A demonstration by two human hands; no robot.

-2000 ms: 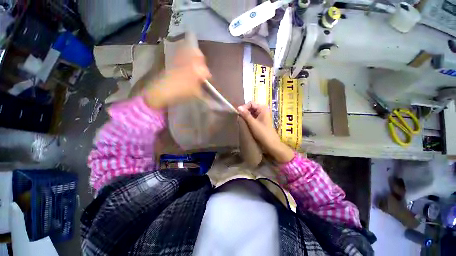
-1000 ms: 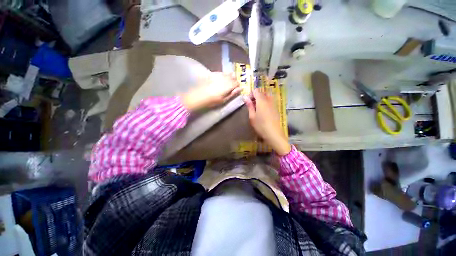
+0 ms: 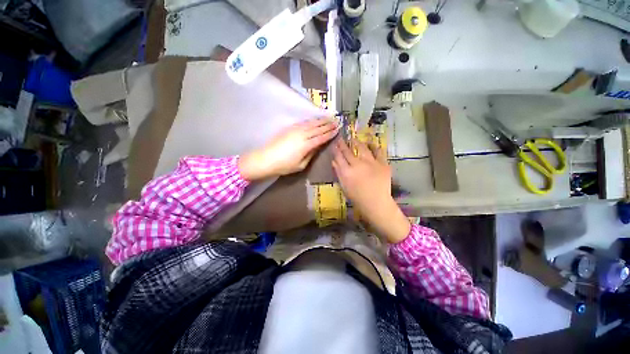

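Observation:
The brown panel (image 3: 266, 211) lies on the machine bed, left of the needle area. Its pale reverse (image 3: 228, 104) is folded over the brown side, with the fold running to the needle area. My left hand (image 3: 293, 147) lies on the folded layer, fingers together, holding its edge down beside the presser foot. My right hand (image 3: 363, 173) is just right of it, palm down, its fingertips holding the brown panel's edge near the needle. The presser foot and needle are mostly hidden by the machine head and my fingers.
The white lamp (image 3: 266, 47) hangs above the panel. A loose brown strip (image 3: 441, 146) and yellow-handled scissors (image 3: 541, 166) lie right on the bed. Yellow tape (image 3: 329, 205) crosses the front. A yellow spool (image 3: 412, 22) stands behind. A blue crate (image 3: 59, 304) is at lower left.
My left hand has come from the raised panel to the needle area beside my right hand. The pale side is now folded over the brown. The whole view has shifted too.

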